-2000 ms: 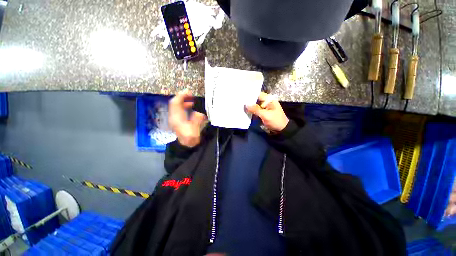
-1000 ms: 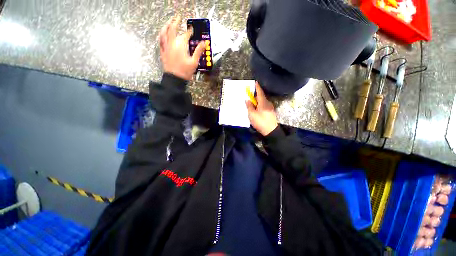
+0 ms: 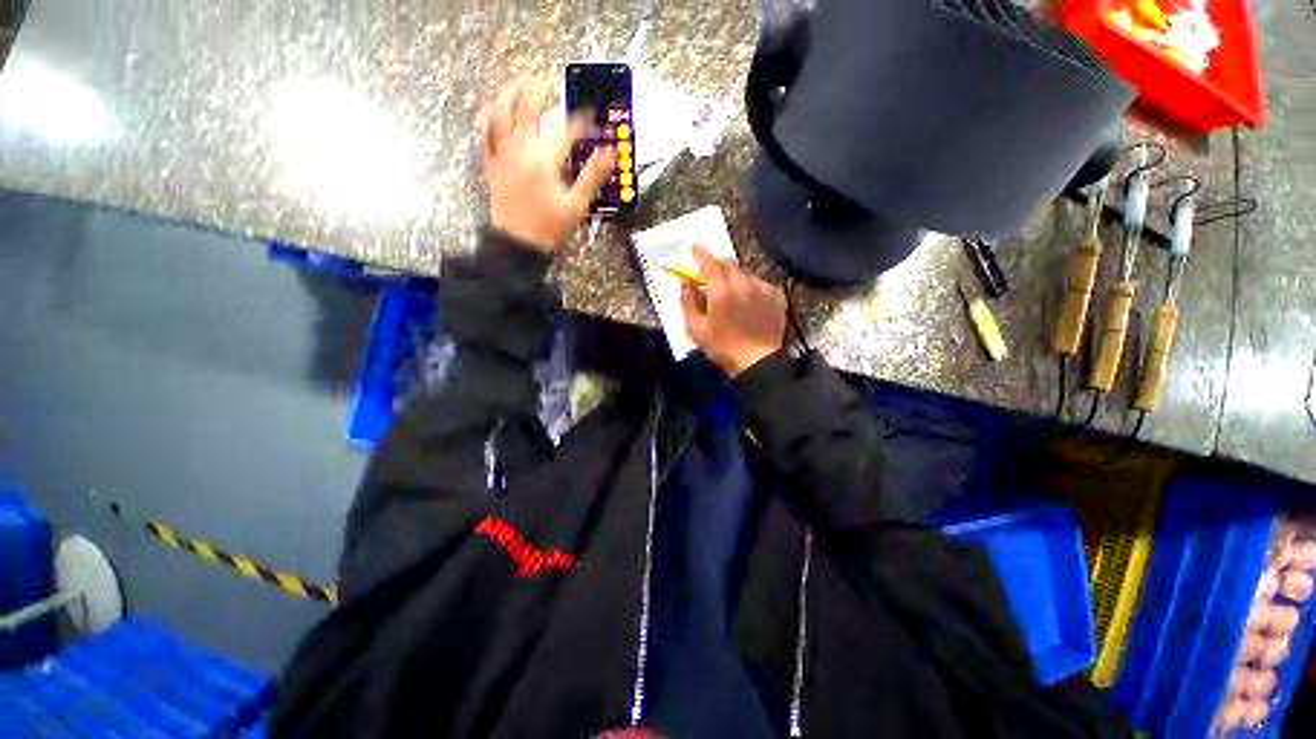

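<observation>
The smartphone (image 3: pixel 603 137) lies on the speckled bench with a calculator on its lit screen. My left hand (image 3: pixel 537 166) is over its left edge with fingers apart, thumb at the keys, slightly blurred; it holds nothing. The spiral notepad (image 3: pixel 678 260) lies tilted at the bench edge, its wire-bound side to the left, with some writing on the page. My right hand (image 3: pixel 739 311) rests on the notepad's right part and grips a yellow pen (image 3: pixel 684 274), its tip over the page.
A large dark grey drum-shaped fan (image 3: pixel 938 116) stands right of the phone. White scraps (image 3: pixel 678 123) lie beside the phone. Three wooden-handled irons (image 3: pixel 1110 337), a pale-yellow-handled knife (image 3: pixel 987 329) and a red tray (image 3: pixel 1191 65) are at the right. Blue crates (image 3: pixel 1032 585) are below the bench.
Two seconds ago both hands were at the raised notepad. My left hand has since moved to the phone. The notepad is now down and more tilted, with the pen over its page.
</observation>
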